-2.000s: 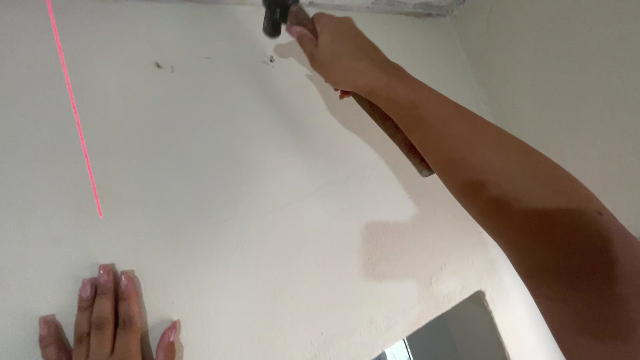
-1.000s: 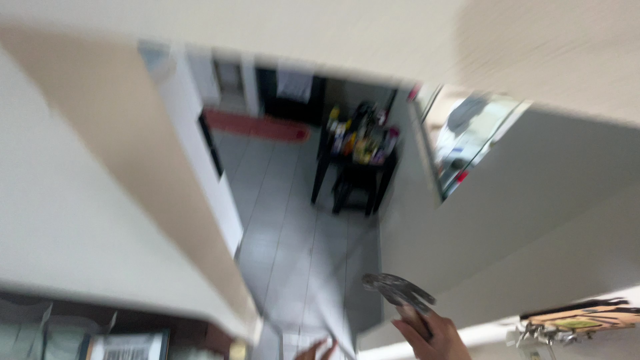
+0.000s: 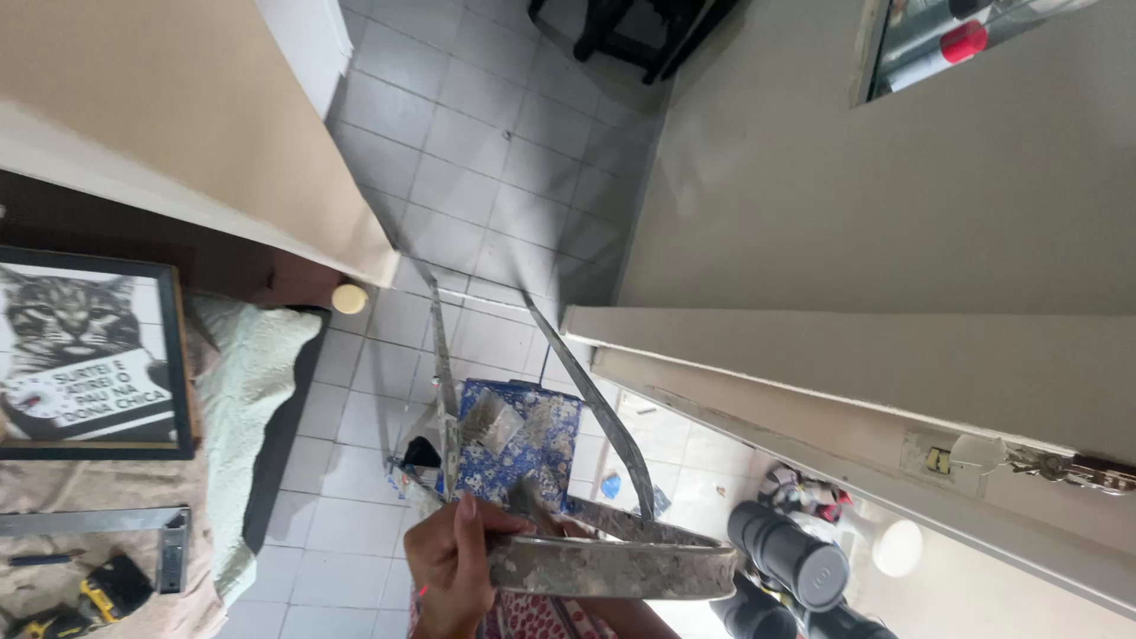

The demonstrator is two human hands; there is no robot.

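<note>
My left hand (image 3: 448, 555) grips the left end of the stained grey top rail of a stepladder (image 3: 612, 570), low in the view. Its narrow metal side rails run down toward the floor. My right hand (image 3: 577, 530) is mostly hidden behind that rail, with its forearm below and to the right. A blurred dark object (image 3: 532, 499) shows beside it; whether my right hand holds it, I cannot tell. Beyond the hands lies a blue, paint-spattered surface (image 3: 550, 435) with a clear plastic piece (image 3: 491, 422) on it.
On the left, a covered surface (image 3: 222, 497) bears a framed cat picture (image 3: 84, 346), a metal square (image 3: 173, 550) and a yellow-black power tool (image 3: 111, 590). A door (image 3: 799, 390) with keys (image 3: 1078, 468) stands right. Dark containers (image 3: 790, 550) sit lower right; a black stool (image 3: 626, 35) is above.
The view has swung from the wall down to the floor. My left hand was flat on the wall and now holds the stepladder rail. The hammer in my right hand earlier is not clearly visible now.
</note>
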